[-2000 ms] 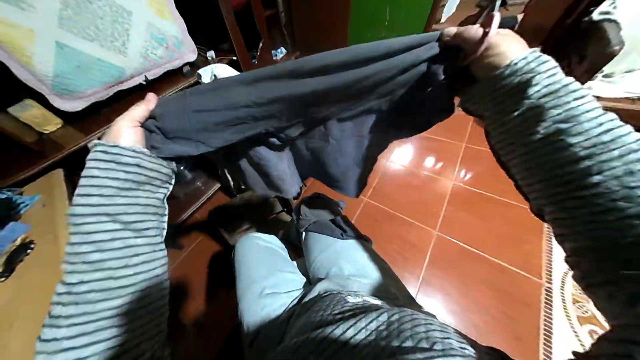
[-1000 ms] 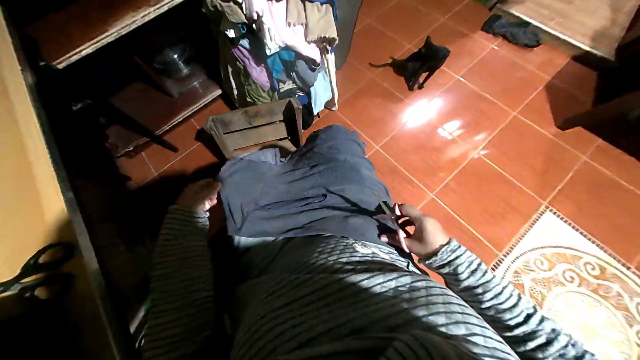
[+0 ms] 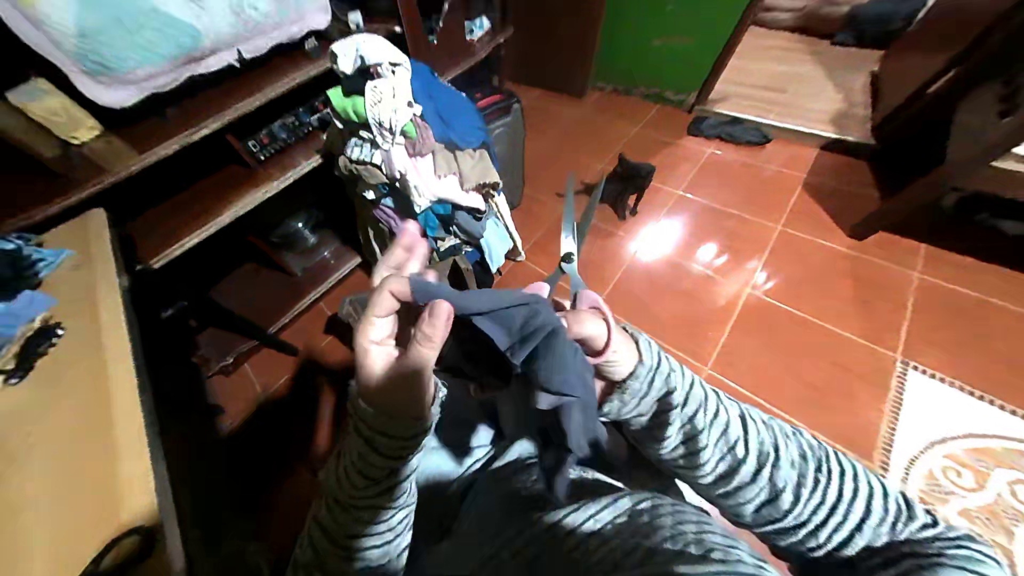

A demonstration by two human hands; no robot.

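A dark grey cloth (image 3: 528, 344) hangs bunched between my two hands above my lap. My left hand (image 3: 400, 336) pinches one edge of it between the fingers, with the thumb raised beside the fold. Around the pink handles of a pair of scissors (image 3: 569, 256) my right hand (image 3: 592, 332) is closed, and it also touches the cloth. The scissor blades are spread and point away from me. The right fingers are partly hidden by the fabric.
Clothes (image 3: 432, 168) are heaped beside the wooden shelves (image 3: 232, 192). A black cat (image 3: 628, 184) is on the tiled floor beyond the scissors. A light wooden tabletop (image 3: 72, 400) stands at the left, and a patterned mat (image 3: 960, 456) lies at the lower right.
The cloth was stretched wide between my hands two seconds ago, then lay over my lap; now it is lifted and bunched. My hands have come close together, and the view has tilted up again.
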